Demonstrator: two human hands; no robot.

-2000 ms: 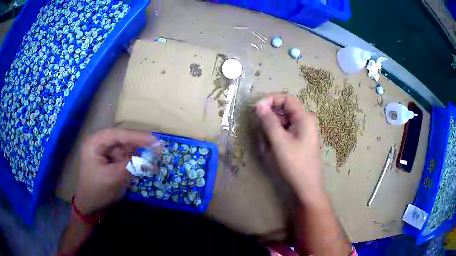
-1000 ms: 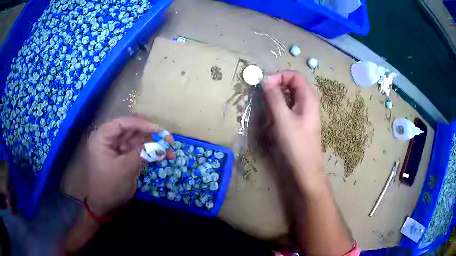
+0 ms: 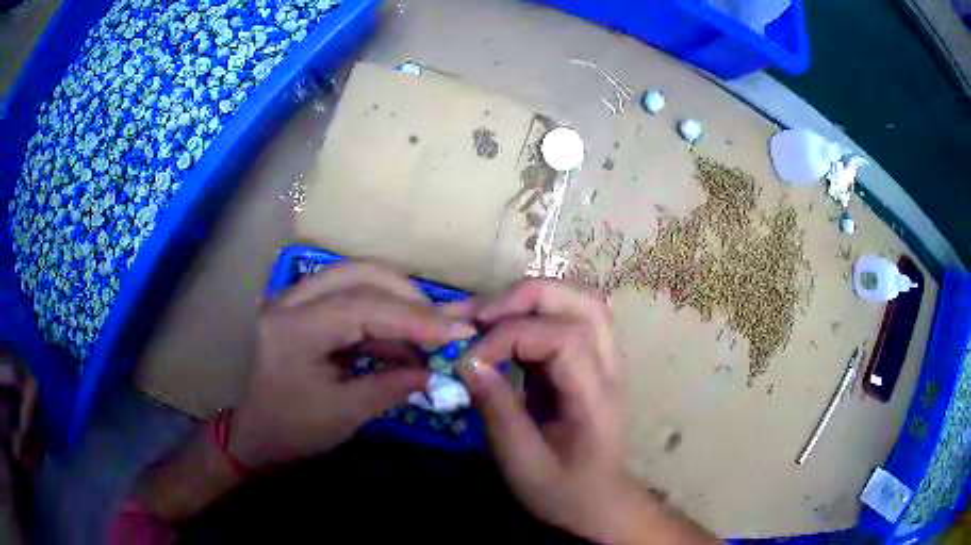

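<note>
My left hand (image 3: 346, 351) and my right hand (image 3: 554, 378) meet over the small blue tray (image 3: 293, 266). Between their fingertips is a small blue and white moulded piece (image 3: 453, 351). A crumpled white scrap (image 3: 445, 394) sits below it in my left fingers. My right thumb and fingers touch the piece; whether they also hold a pin is too small to tell. My hands hide most of the tray and the pieces in it. The heap of brass pins (image 3: 751, 266) lies to the right.
Large bin (image 3: 213, 160) full of pieces at left. Cardboard pad (image 3: 410, 170) and round white disc (image 3: 562, 148) ahead. Glue bottles (image 3: 799, 155) (image 3: 875, 278), slim rod (image 3: 828, 410) and dark red slab (image 3: 892, 341) at right. Blue bins stand at the top and right edges.
My right hand has moved from beside the white disc down and left to the piece. My left hand has moved right with the piece and white scrap. The camera view has shifted slightly.
</note>
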